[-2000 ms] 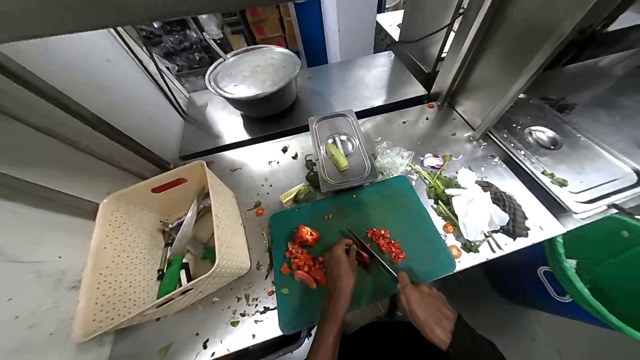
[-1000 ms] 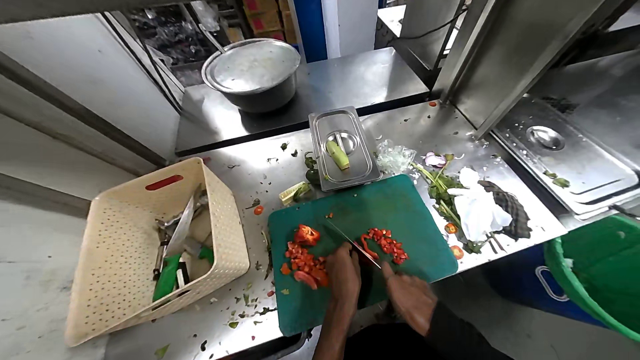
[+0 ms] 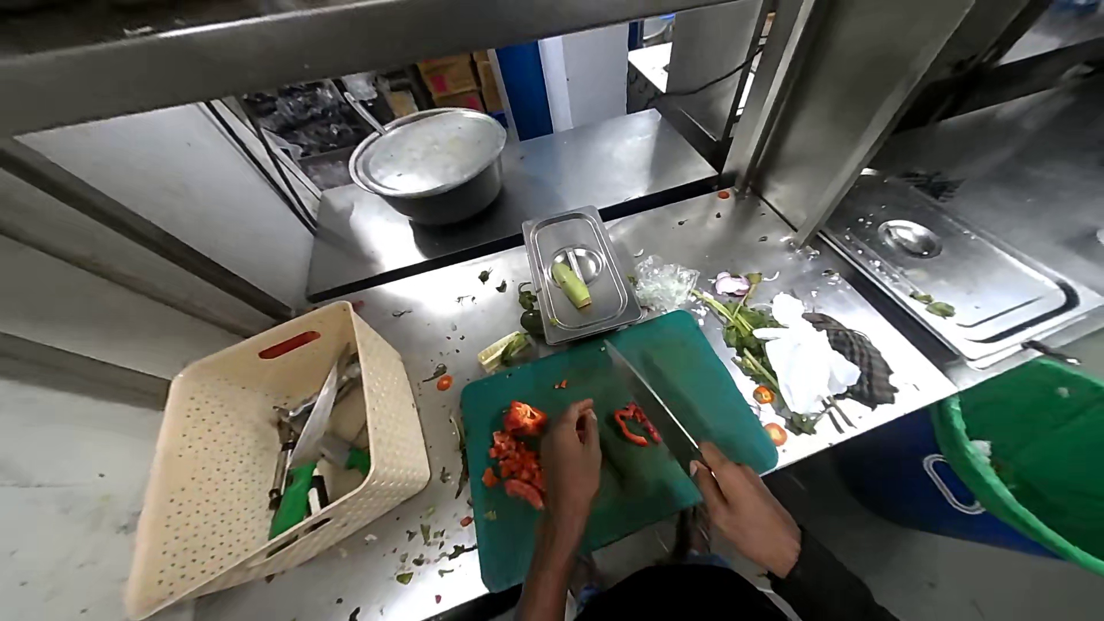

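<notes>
My right hand [image 3: 746, 504] grips the handle of a kitchen knife [image 3: 653, 405], whose blade slants up and left above the green cutting board [image 3: 690, 354]. Just left of the blade lie red pepper strips [image 3: 636, 424], one of them curved. My left hand [image 3: 571, 457] is over the middle of the board, fingers bent; whether it holds anything is hidden. Chopped red pepper [image 3: 516, 461] lies beside it on the left, with a larger red pepper piece [image 3: 524, 418] above the pile.
A perforated cream basket [image 3: 397, 405] with knives stands left. Behind the board are a steel lid [image 3: 552, 250] with a pale green vegetable piece [image 3: 571, 285] and a lidded pot [image 3: 440, 164]. Greens [image 3: 750, 345], white plastic [image 3: 806, 362] and a green-lined bin [image 3: 957, 466] are right.
The chopped red pieces earlier on the right part of the board no longer show there; strips show left of the blade. The knife and my right hand have moved right, away from my left hand.
</notes>
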